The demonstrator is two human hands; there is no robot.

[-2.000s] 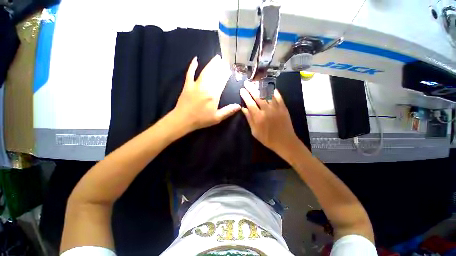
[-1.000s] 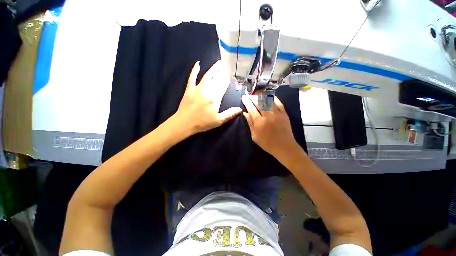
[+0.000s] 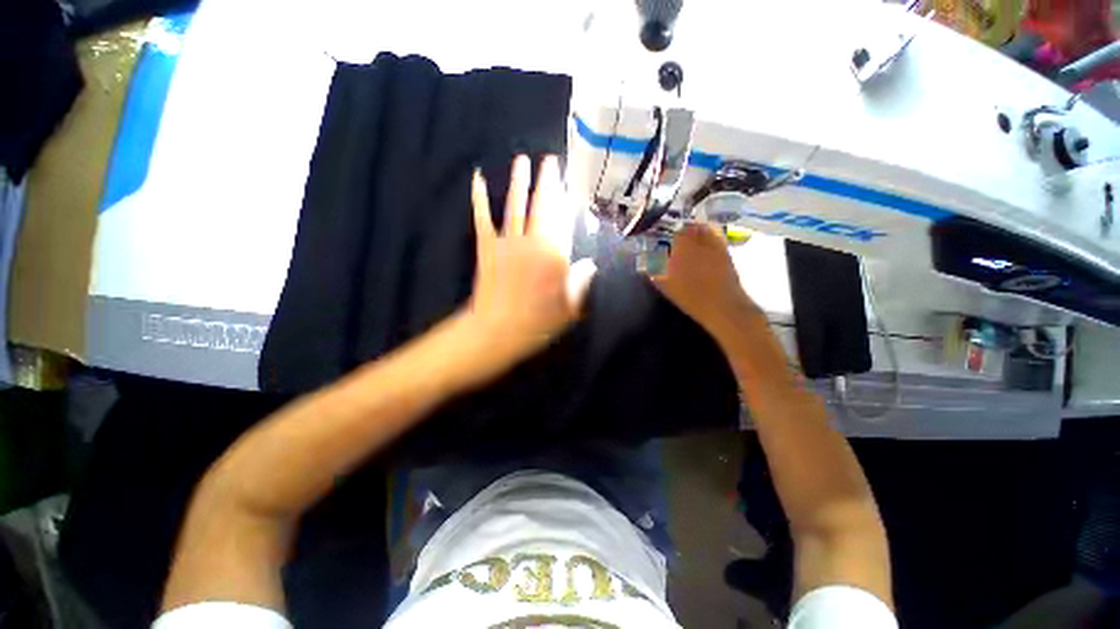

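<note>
A large black fabric piece lies on the tabletop left of the needle area and runs down over the front edge. My left hand lies flat on it, fingers spread, left of the presser foot area. My right hand is at the right of the needle area, beside the machine head; its fingertips are hidden or blurred, so I cannot tell if it holds anything. The white sewing machine has a blue stripe and JACK lettering. The needle tip is hard to make out in the glare.
A black mobile phone with a white cable lies right of my right hand. A bit of yellow shows behind the machine head. The black control panel is at the right. A ruler-marked grey edge runs along the front. Cardboard stands at far left.
My right hand has moved from the fabric by the needle up and right toward the machine head. My left hand's fingers have spread flat on the cloth. The view has shifted a little.
</note>
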